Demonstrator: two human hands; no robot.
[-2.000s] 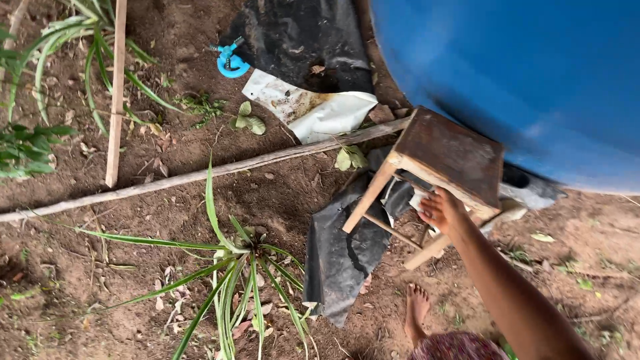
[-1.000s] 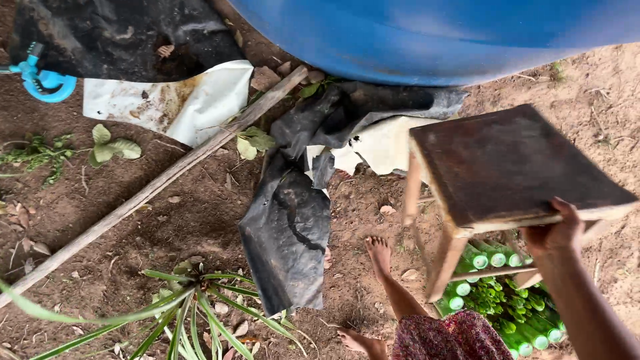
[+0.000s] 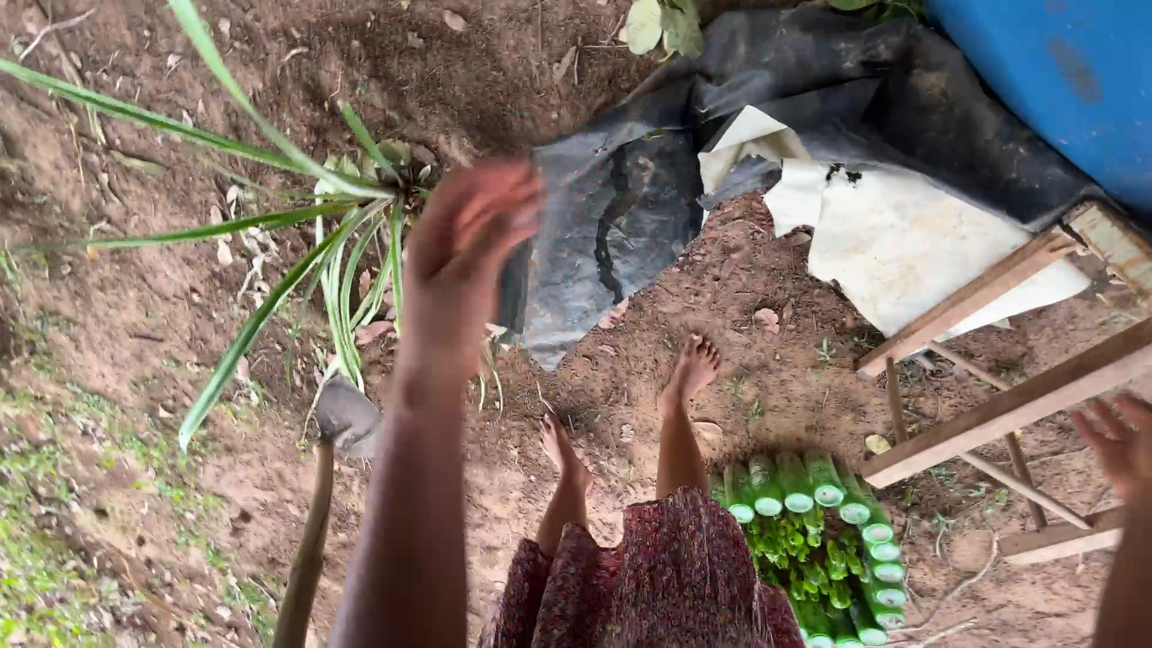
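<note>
My left hand [image 3: 477, 225], blurred, is raised over the ground between the long-leaved plant [image 3: 387, 193] and the black plastic sheet [image 3: 612, 225]. It holds nothing that I can see. At the right edge my right hand [image 3: 1120, 441] has its fingers spread, just beside a leg of the wooden stool [image 3: 1017, 400]. The stool is tipped over with its legs pointing left; its seat is mostly out of view. Whether the hand touches the stool is not plain. A white torn sheet [image 3: 909, 234] lies behind the stool's legs.
A ring of green bottles [image 3: 796, 495] is set in the soil near my feet, around small green plants. The blue container [image 3: 1053, 81] fills the upper right corner. A hoe with a wooden handle [image 3: 310, 540] lies at lower left. My bare feet stand on the dirt.
The stool, upright with my right hand at its seat edge a second ago, now lies tipped at the right. That hand's fingers are spread. My left hand has come into view.
</note>
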